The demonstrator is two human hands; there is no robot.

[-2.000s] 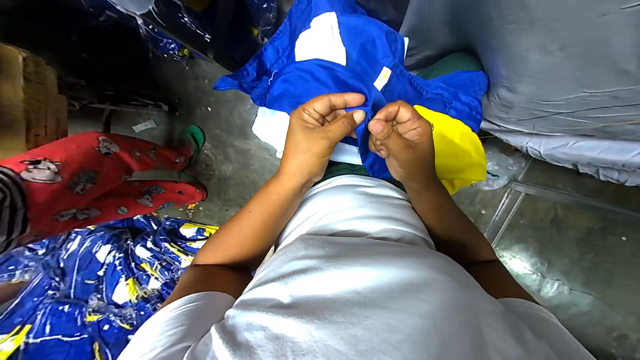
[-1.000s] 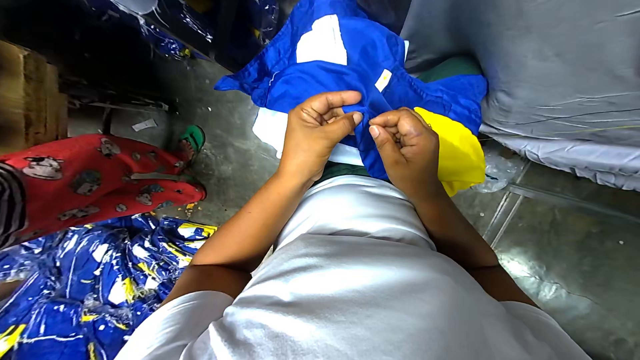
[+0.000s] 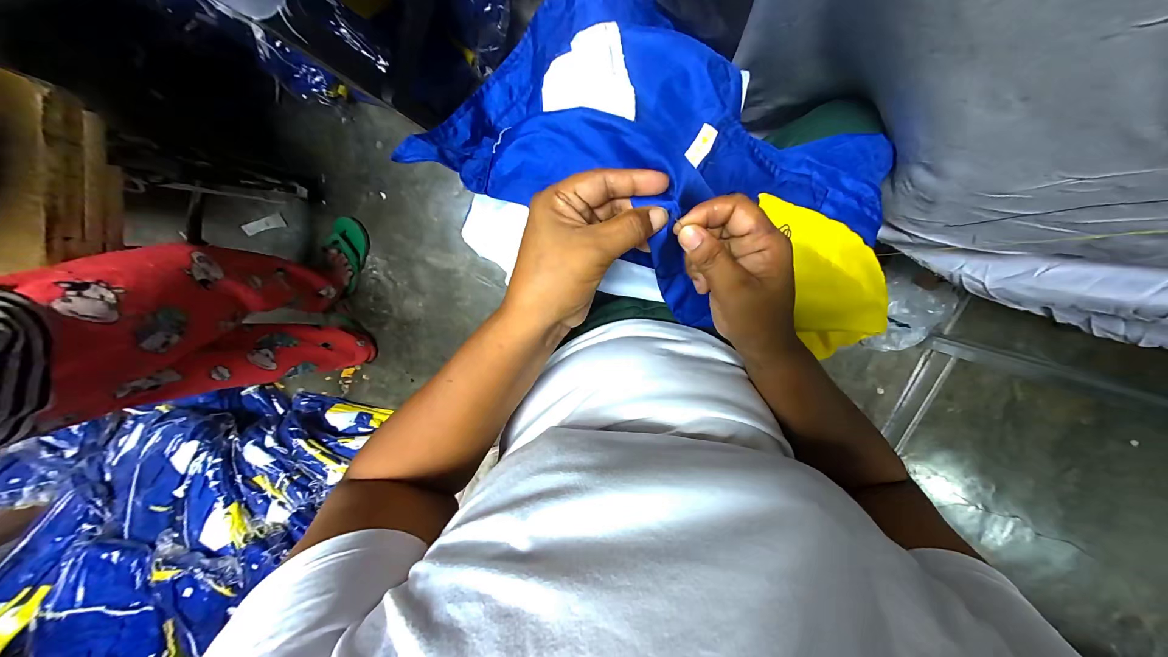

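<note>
A blue fabric garment (image 3: 584, 151) with white and yellow panels lies across my lap. Its yellow panel (image 3: 835, 283) hangs to the right, and a small white and yellow tag (image 3: 701, 145) shows near its middle. Over the cloth, my left hand (image 3: 593, 233) has thumb and index finger curved towards each other, with a gap at the tips. Close beside it, my right hand (image 3: 741, 255) has thumb and index finger pinched together. Whether a thread or something else small is between those fingertips cannot be made out.
At the left stands a person in red patterned trousers (image 3: 182, 310) and a green sandal (image 3: 349, 245). Blue, white and yellow items in clear plastic (image 3: 182, 484) are heaped at lower left. Cardboard (image 3: 55, 173) stands at upper left, and grey fabric (image 3: 1013, 119) covers something at upper right.
My right hand has shifted slightly and its thumb and fingers have changed pose since the earliest frame. The person in red trousers has moved a leg. My left hand looks nearly the same.
</note>
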